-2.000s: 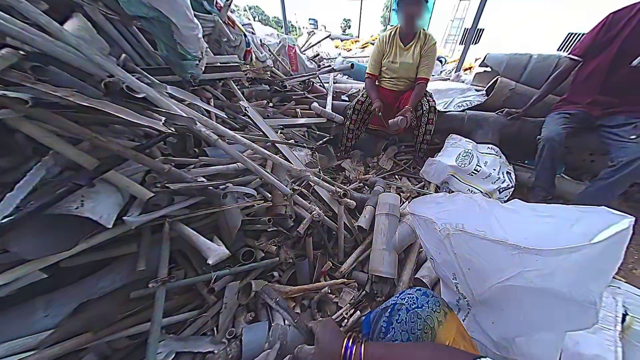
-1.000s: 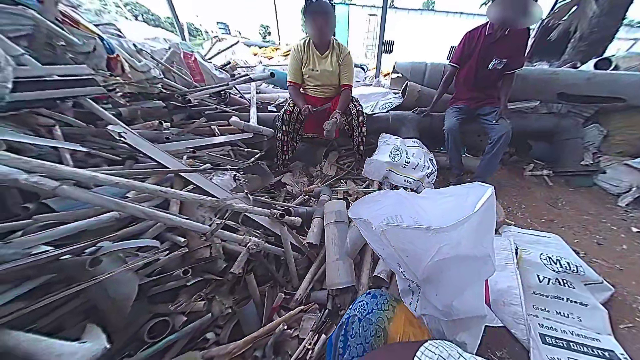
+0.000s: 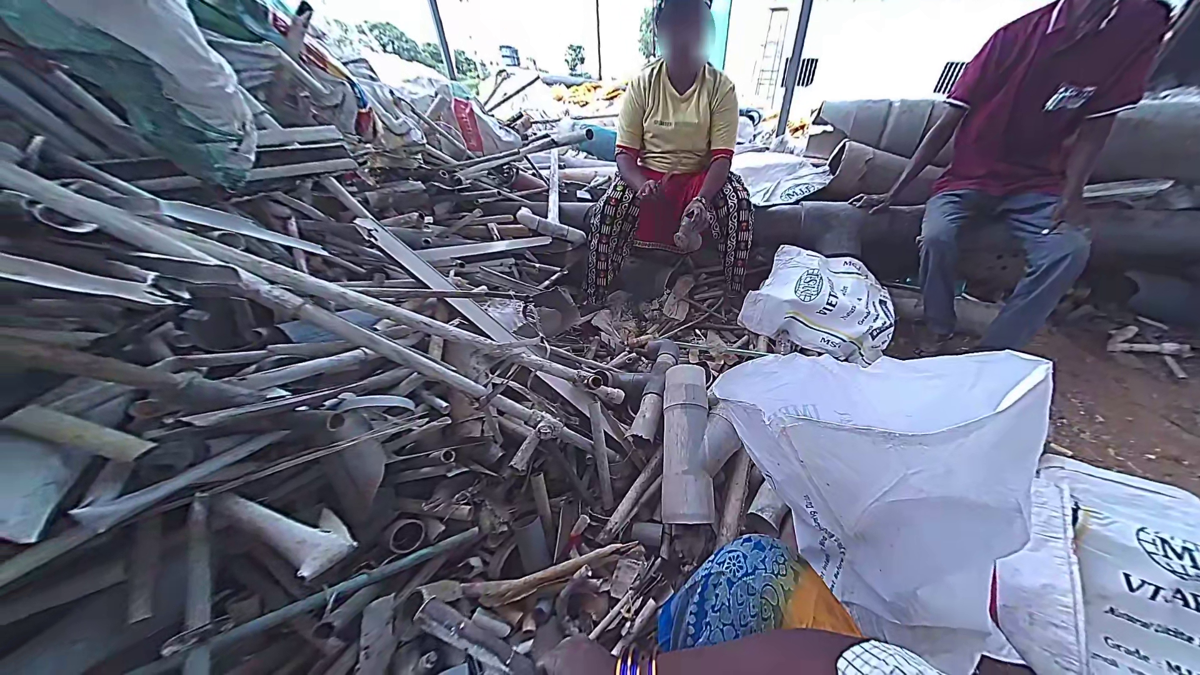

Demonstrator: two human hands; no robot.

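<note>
My right hand [image 3: 572, 654] is at the bottom edge, its back partly in view and its fingers cut off by the frame. Thin bangles [image 3: 636, 662] circle the wrist, and the forearm comes in from the right. Beside the hand lie broken grey pipe pieces [image 3: 469, 630]; whether it holds one cannot be told. My left hand is out of view. Just above the forearm shows a knee in blue and orange patterned cloth [image 3: 736, 591]. Past the knee stands a thick grey pipe fitting [image 3: 687, 450], with an open white woven sack [image 3: 900, 487] to its right.
Scrap pipes [image 3: 366, 342] are heaped over the left and middle. A person in a yellow shirt [image 3: 677, 117] sits ahead, holding a small piece. Another in a maroon shirt [image 3: 1041, 103] sits on a large pipe [image 3: 797, 225]. Printed sacks [image 3: 820, 300] lie nearby, one [image 3: 1125, 572] at lower right.
The view swung right, then back left. My right hand, out of sight one second ago, shows again at the bottom edge. The seated person's hands have shifted slightly.
</note>
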